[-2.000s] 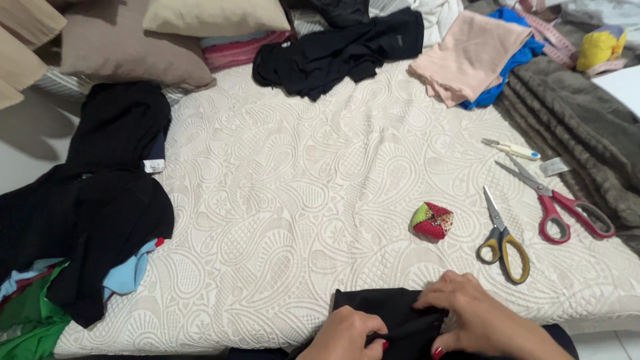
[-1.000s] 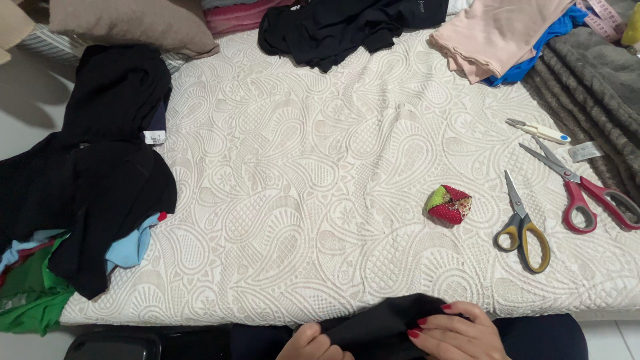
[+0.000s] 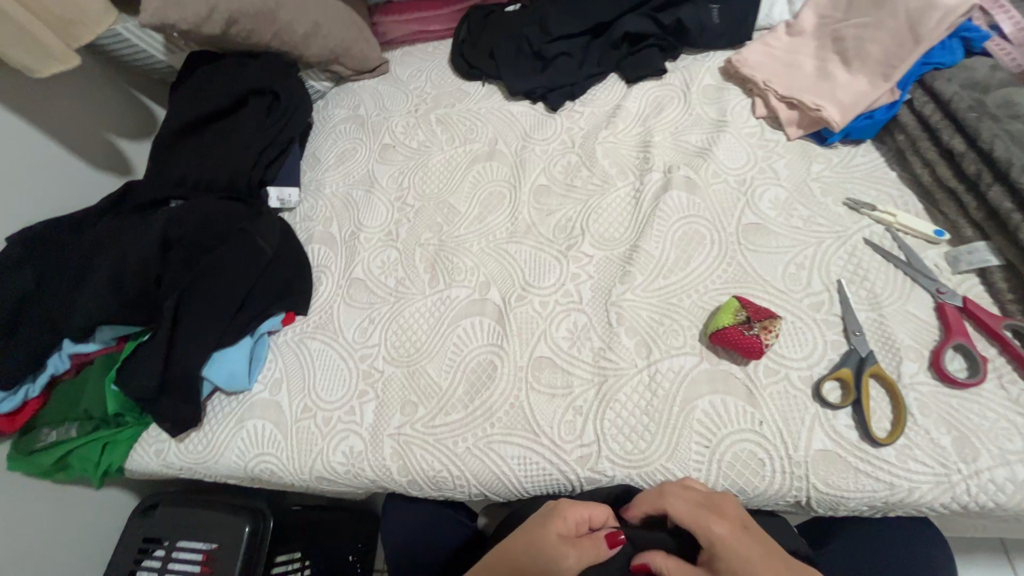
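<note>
Both hands are at the bottom of the head view, close together over the lap. My left hand (image 3: 556, 540) pinches a black cloth (image 3: 512, 512), its thumb bent over the fabric. My right hand (image 3: 704, 532) grips the same cloth just to the right, fingers curled around a fold. Part of the cloth is hidden under the hands. On the patterned bedspread (image 3: 496, 280) beyond lie a red and green fabric pincushion (image 3: 744, 328), scissors with yellow and grey handles (image 3: 860, 368), red-handled scissors (image 3: 948, 308) and a small white-handled tool (image 3: 896, 220).
Black garments (image 3: 224, 216) are heaped at the left over blue, red and green cloth (image 3: 88, 416). A black garment (image 3: 600, 44) and beige cloth (image 3: 848, 60) lie at the far side, a folded grey blanket (image 3: 960, 144) at the right. Black plastic baskets (image 3: 200, 512) stand below the bed's edge.
The black cloth lay on the near edge of the bedspread two seconds ago; it is now over the lap, and both hands have moved down with it and closer together. The view has tilted downward.
</note>
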